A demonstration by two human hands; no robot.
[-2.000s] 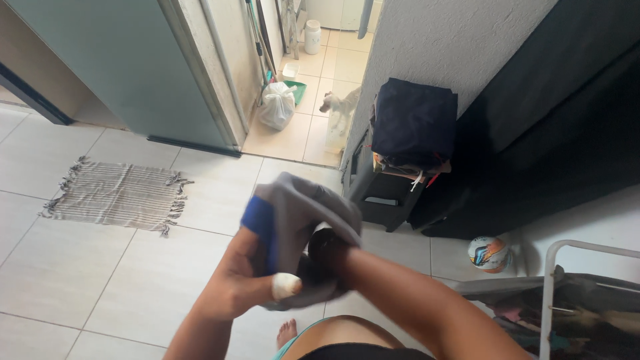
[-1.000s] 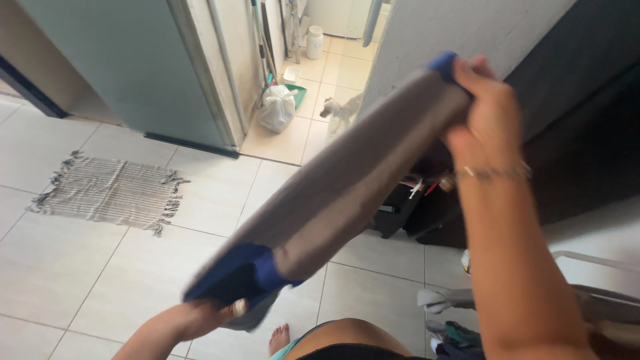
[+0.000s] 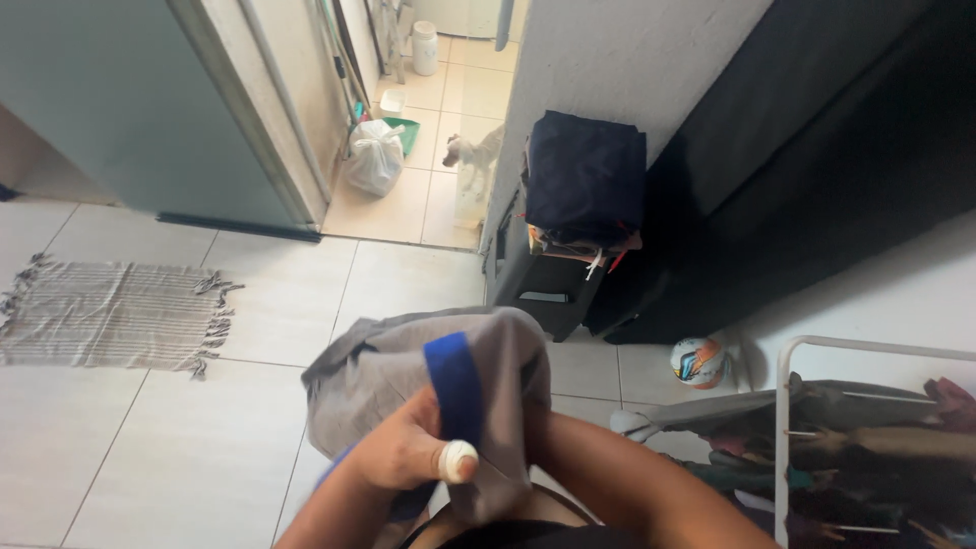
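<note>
A grey cloth garment with blue bands (image 3: 366, 381) hangs bunched in front of my body. My left hand (image 3: 415, 450) grips it beside a blue band, and a white wrapping covers the tip of my thumb. From the right, my right forearm reaches into or behind the grey fabric; my right hand (image 3: 534, 415) is hidden by the cloth, so its fingers cannot be seen.
Folded dark clothes (image 3: 585, 179) lie on a black drawer unit (image 3: 545, 293). A drying rack (image 3: 784, 427) with laundry stands at right, near a ball (image 3: 698, 362). A fringed rug (image 3: 114, 313) lies at left. Beyond the doorway are a dog (image 3: 476, 156) and a tied plastic bag (image 3: 375, 158).
One second ago the garment was stretched diagonally between both hands, the right one raised. Now it is bunched lower down, and my right hand has come down into or behind the cloth.
</note>
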